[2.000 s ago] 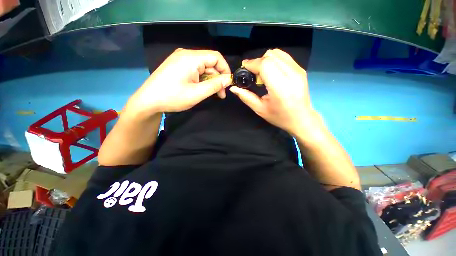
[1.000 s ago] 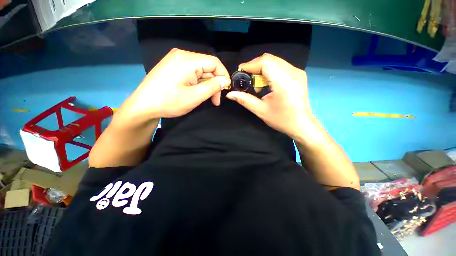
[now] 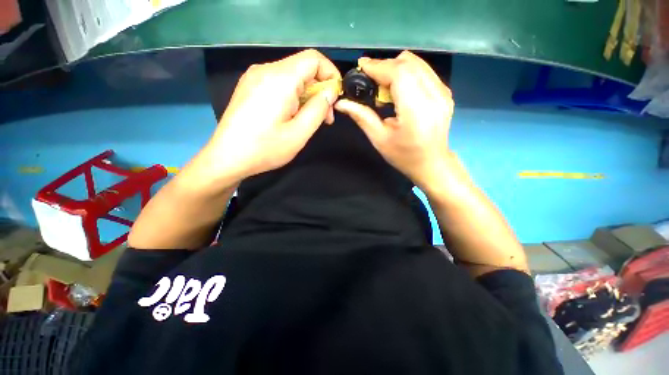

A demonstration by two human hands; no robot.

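Note:
A round black-faced watch head (image 3: pixel 359 86) is held over my lap, near the front edge of the green bench. My right hand (image 3: pixel 412 110) grips it between thumb and fingers. A gold-coloured band piece shows on its right side, partly behind my right fingers. My left hand (image 3: pixel 282 110) pinches a gold-coloured watch band (image 3: pixel 317 89) at the left side of the head. The band's end is at the head's edge, and my left fingers partly hide it. I cannot tell whether the two are joined.
The green bench top (image 3: pixel 352 26) lies ahead, with loose gold bands (image 3: pixel 626 33) at its right and white papers (image 3: pixel 92 26) at its left. A red-framed stool (image 3: pixel 99 201) stands on the blue floor at left. Cartons and bagged parts (image 3: pixel 594 311) are at lower right.
Both hands and the watch head have moved up in the view, closer to the bench edge. More of the gold band shows at my left fingers.

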